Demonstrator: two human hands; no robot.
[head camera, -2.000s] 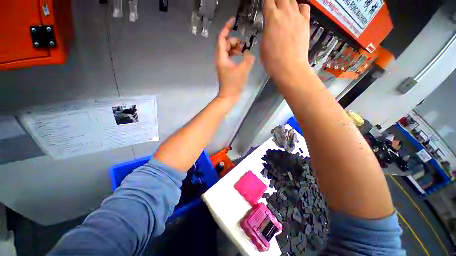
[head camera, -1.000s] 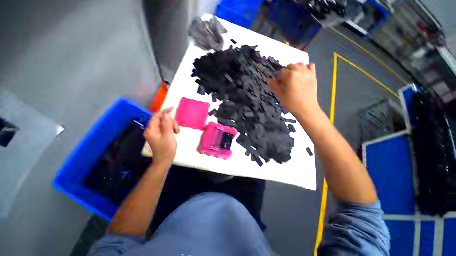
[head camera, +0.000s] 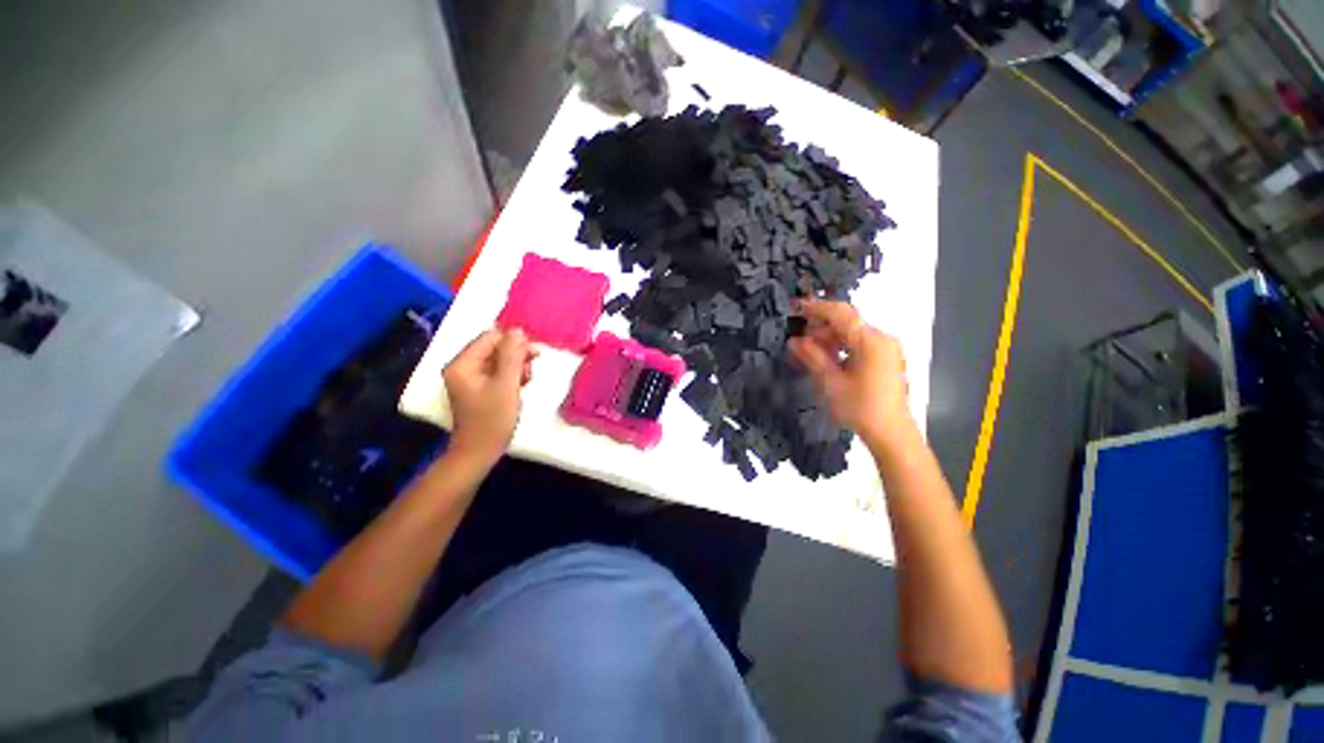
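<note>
A large loose heap of small flat black pieces (head camera: 726, 232) lies on the white tabletop (head camera: 908, 189). The pink fixture (head camera: 595, 389), with a dark slotted part in its recess, sits left of the heap's near end. The plain pink square (head camera: 553, 302) lies just beyond it. My left hand (head camera: 487, 389) is at the table's left edge by the pink square's near corner, fingertips together; whether it holds something cannot be told. My right hand (head camera: 857, 370) is over the heap's right side with thumb and fingers curled; any small piece between them is too blurred to tell.
A blue bin (head camera: 240, 450) with shiny dark contents stands left of the table, below a grey panel with a posted sheet (head camera: 87, 341). A grey crumpled bundle (head camera: 624, 66) lies at the table's far end. Yellow floor lines and a blue rack (head camera: 1147, 552) are at the right.
Both hands have come down from the overhead hanging parts to the table. Over the last second, my right hand has moved nearer me along the heap, and my left hand has shifted slightly right.
</note>
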